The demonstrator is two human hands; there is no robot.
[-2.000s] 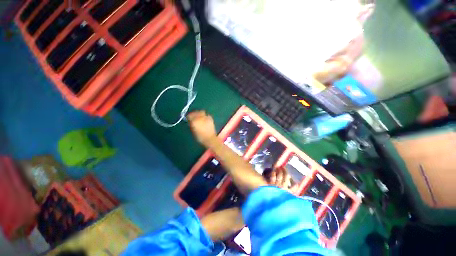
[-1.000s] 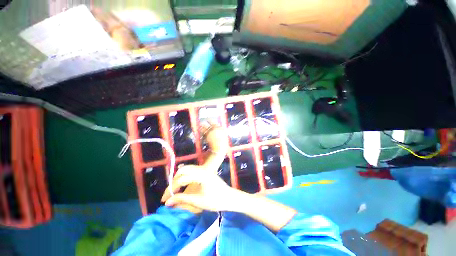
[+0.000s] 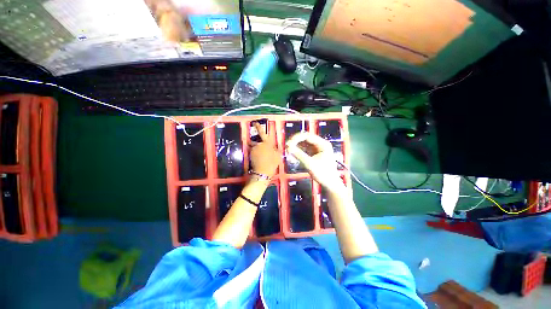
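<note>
An orange-red tray (image 3: 171, 181) on the green bench holds black phones in two rows, with small white labels and handwritten marks. My left hand (image 3: 264, 156) lies over the middle phone (image 3: 258, 125) of the back row, its fingers touching the phone's upper part. Whether it grips the phone is unclear. My right hand (image 3: 314, 156) is over the back row's fourth slot, thumb and fingers curled together at a thin white cable (image 3: 266, 106). The cable loops from the left over the tray's back edge to this hand. Its plug is not visible.
A keyboard (image 3: 157, 87) and left monitor (image 3: 133, 36) stand behind the tray. A blue bottle-like item (image 3: 257, 72), black mouse (image 3: 285, 55), tangled leads and right monitor (image 3: 393, 36) are behind and right. Stacked trays (image 3: 45, 169) stand left. A black scanner-like device (image 3: 411, 142) is right.
The view has shifted, with the tray now nearly square to me. My right hand has moved from the tray's front left to the back right, bringing the white cable. My left hand stays around the middle phone.
</note>
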